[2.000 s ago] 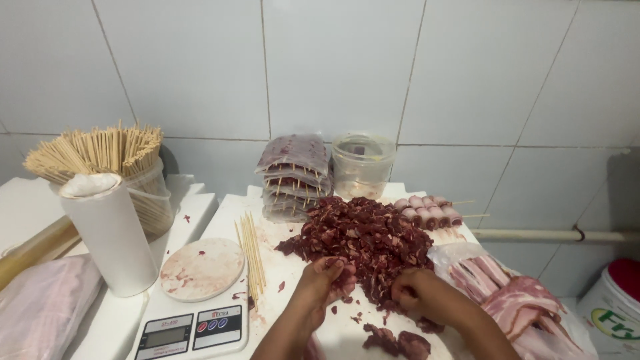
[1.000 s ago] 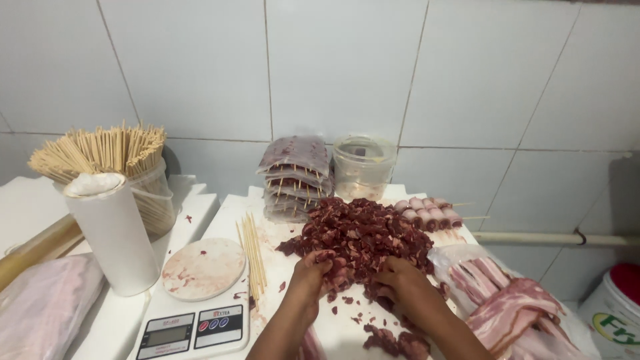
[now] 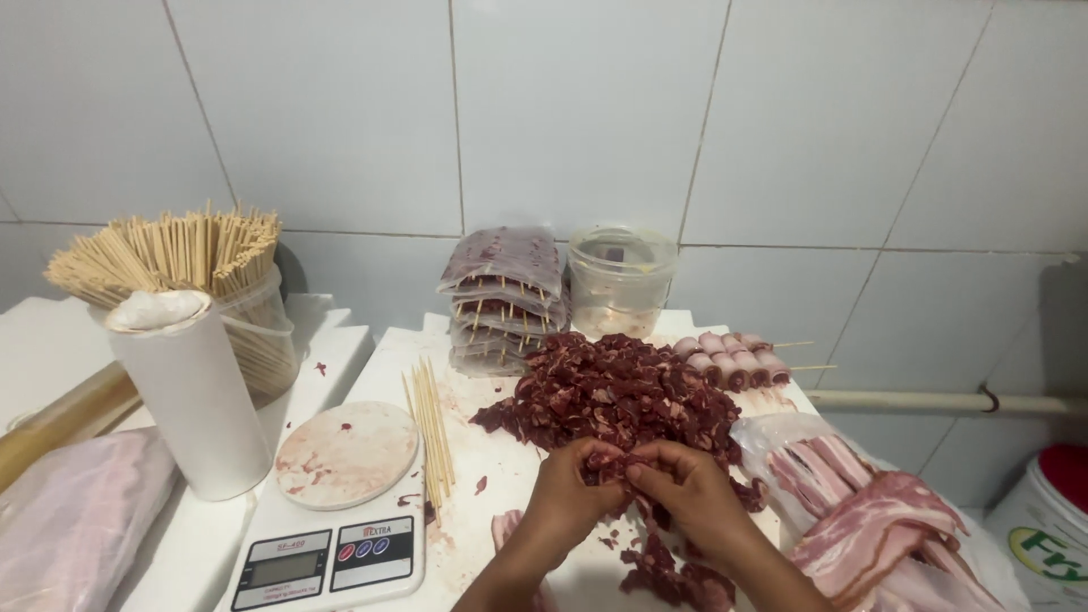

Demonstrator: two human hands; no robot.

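My left hand [image 3: 571,486] and my right hand [image 3: 685,484] meet at the near edge of a heap of chopped raw red meat [image 3: 625,387]. Pieces of meat are pinched between the fingers of both hands. Smaller meat pieces [image 3: 671,578] lie on the white board below my right hand. A strip of bacon [image 3: 507,527] is partly hidden by my left forearm. Several bare wooden skewers [image 3: 432,433] lie left of the heap. Bacon-wrapped skewered rolls [image 3: 733,364] lie behind it at the right, and bacon slices on plastic [image 3: 875,527] are at the near right.
A digital kitchen scale [image 3: 340,544] with a stained round plate stands at the left, beside a white roll [image 3: 189,395] and a tub of skewers [image 3: 263,340]. Bagged skewered meat [image 3: 506,297] is stacked by a clear plastic tub [image 3: 622,280] near the tiled wall. A white bucket [image 3: 1041,518] stands at right.
My hands, apart in both earlier frames, have come together with meat between their fingers. My right hand has moved left since the first frame.
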